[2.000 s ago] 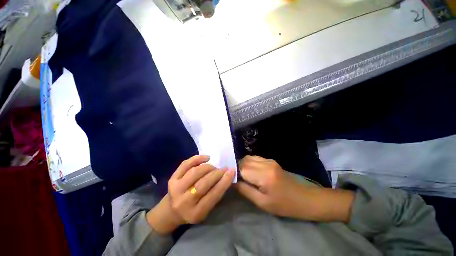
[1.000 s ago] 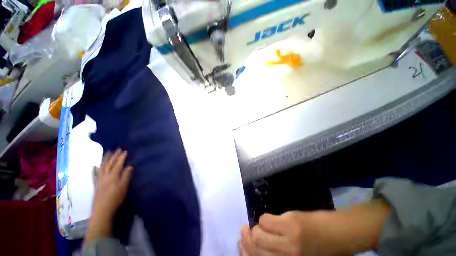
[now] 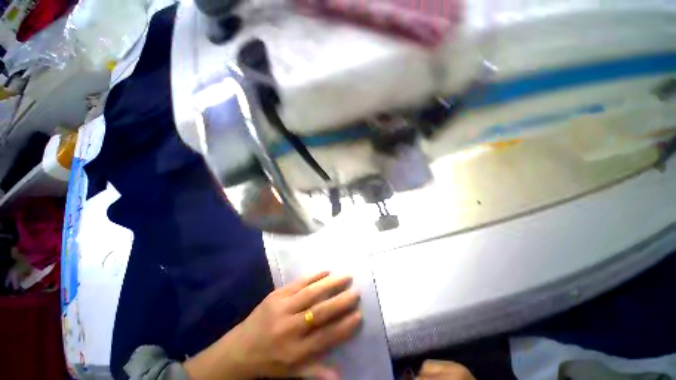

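The white garment panel (image 3: 369, 349) lies on the table in front of the sewing machine (image 3: 319, 82), its upper end in the bright light by the presser foot and needle area (image 3: 385, 211). My left hand (image 3: 307, 326) lies flat on it, fingers apart, a yellow ring on one finger. The navy garment panel (image 3: 193, 260) lies to the left, partly behind the machine head. My right hand (image 3: 443, 370) is at the bottom edge, right of the white panel, mostly cut off; its grip cannot be seen. The machine head is blurred.
The table's grey ribbed front edge (image 3: 474, 323) curves to the right. Navy and white cloth (image 3: 548, 356) lies below it. Blue tape (image 3: 73, 245) runs along the table's left side. A pink cloth strip (image 3: 400, 18) is on the machine head. Dark red cloth (image 3: 30, 326) is at far left.
My left hand has moved right, from the navy panel onto the white panel. My right hand has moved lower, mostly out of view. The view has shifted; the machine head now appears larger and lower.
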